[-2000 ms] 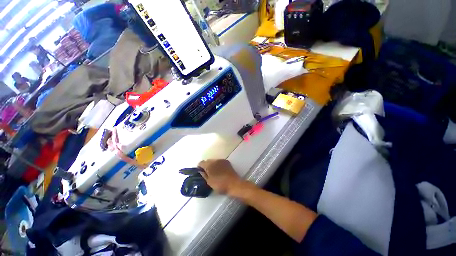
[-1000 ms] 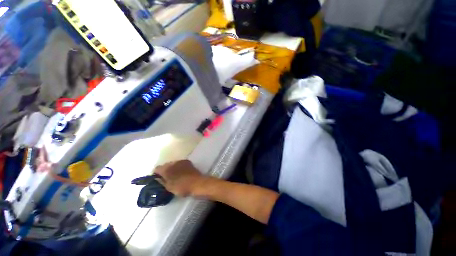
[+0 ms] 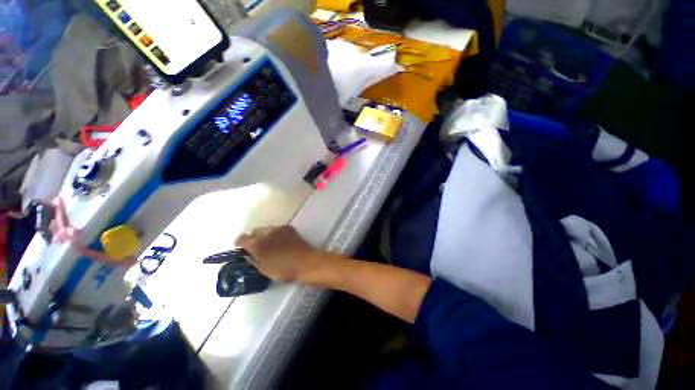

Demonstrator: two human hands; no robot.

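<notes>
My right hand (image 3: 276,253) reaches in from the right over the white machine bed (image 3: 221,221). Its fingers are closed on a thin black item (image 3: 221,257) whose end sticks out to the left. A rounded black object (image 3: 241,279) lies on the bed just below the fingers; I cannot tell whether the two are joined. My left hand is out of the picture. The white sewing machine (image 3: 129,183) with a lit dark panel (image 3: 228,126) stands behind. Dark navy cloth (image 3: 114,362) lies at the needle end, lower left, blurred.
A phone (image 3: 171,34) stands on the machine head. A pink and black item (image 3: 328,172), a purple stick (image 3: 353,145) and a yellow box (image 3: 379,122) lie at the machine's right end. Navy and white garments (image 3: 488,228) are piled at the right. Black loops (image 3: 158,255) lie on the bed.
The camera view has swung right, then slightly back, so the machine sits further left than at first. My right hand stays at the black object with little visible change.
</notes>
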